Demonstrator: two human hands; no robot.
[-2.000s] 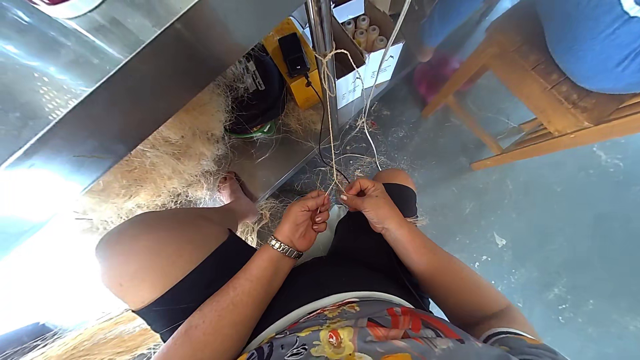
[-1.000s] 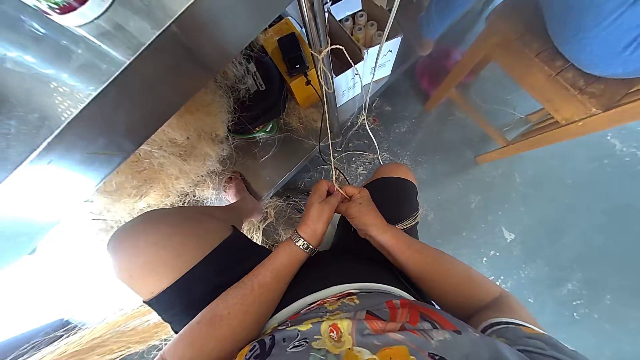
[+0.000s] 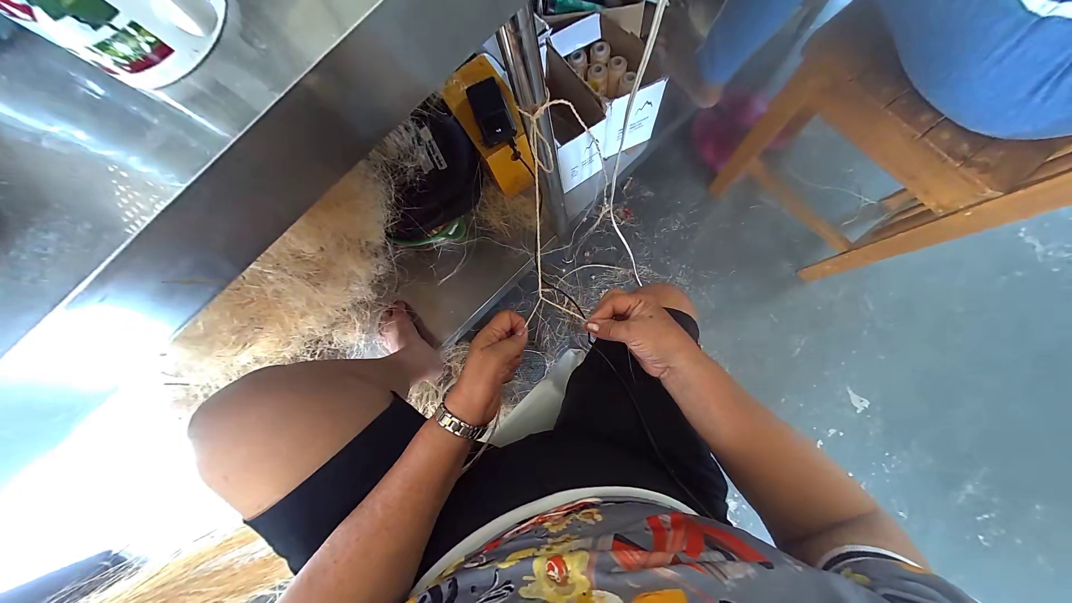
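A thin natural-fibre cord point(image 3: 538, 209) is looped around a shiny metal table leg point(image 3: 528, 92) and runs down toward my lap, where it splits into strands. My left hand point(image 3: 498, 347) pinches one strand between thumb and fingers, a watch on its wrist. On the other side my right hand point(image 3: 632, 327) pinches another strand, level with my left hand and apart from it. Just above the hands the strands meet in a fork. A white cord point(image 3: 624, 151) hangs to the right of the table leg and reaches down near my right knee.
A steel table point(image 3: 276, 117) spans the upper left, with loose fibre point(image 3: 293, 260) heaped beneath. Behind the leg are a yellow box point(image 3: 502, 167) bearing a black adapter point(image 3: 491, 109) and a carton point(image 3: 624, 126) of spools. A person in blue sits on a wooden stool point(image 3: 930, 151) at right.
My hands were together on the cord one second ago; now they are spread apart, each with a strand. The loop around the table leg has stayed in place.
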